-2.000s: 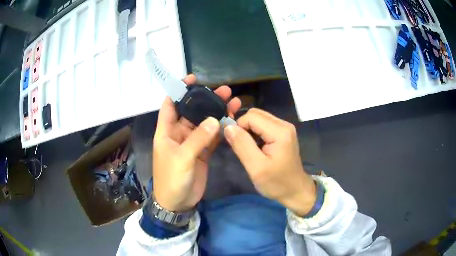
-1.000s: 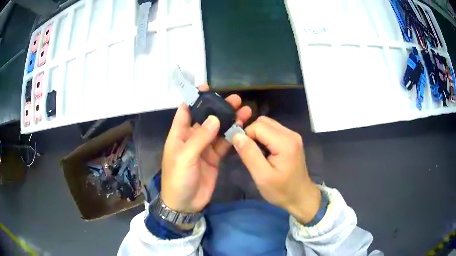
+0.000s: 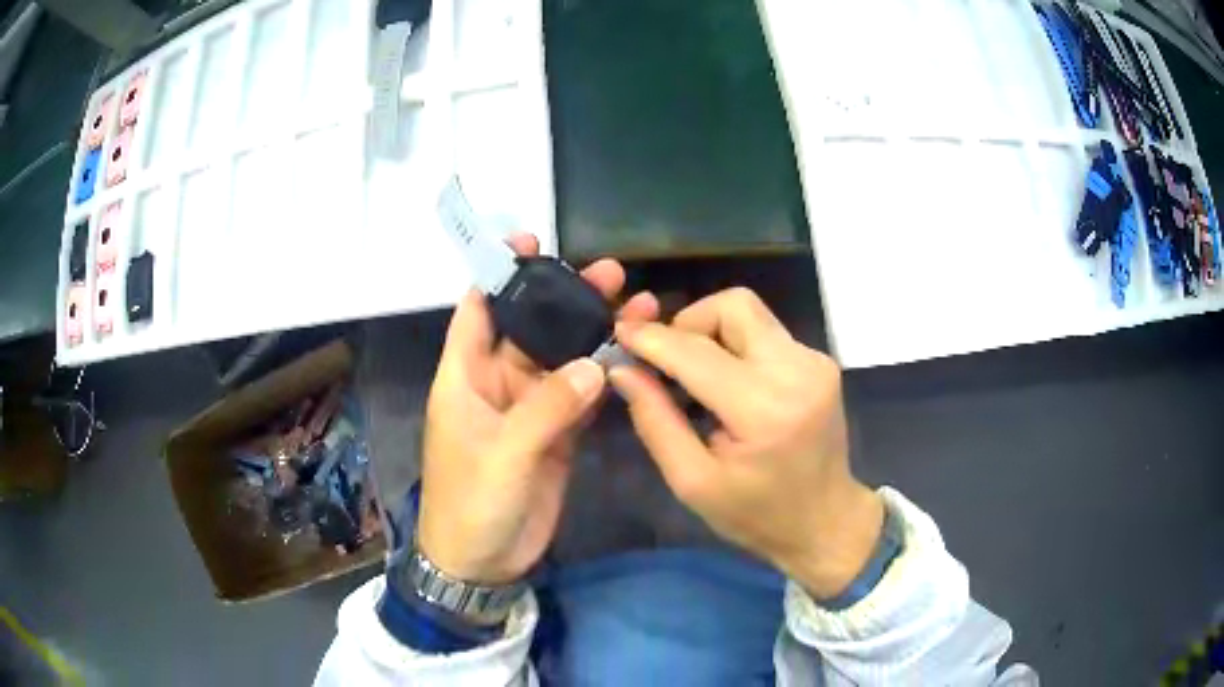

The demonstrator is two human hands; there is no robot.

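My left hand [image 3: 503, 436] holds a black watch body [image 3: 550, 311], matt back up, with fingers behind it and the thumb at its lower edge. A grey strap [image 3: 473, 239] extends from the body's upper left side, over the left tray's edge. My right hand [image 3: 752, 430] pinches a small grey strap end [image 3: 612, 354] between thumb and forefinger at the body's lower right edge. The fingers cover most of this piece, so I cannot tell whether it is joined to the body.
The left tray [image 3: 269, 311] holds a grey-strap watch [image 3: 392, 70] and small pink, blue and black pieces. The right tray [image 3: 926, 329] has blue and dark straps [image 3: 1121, 201] at its far right. A scrap carton [image 3: 201, 470] stands on the floor at left.
The right fingers have brought the grey strap end back against the body's edge, where it stood slightly apart one second ago. The view has shifted, with the trays now further right than at first.
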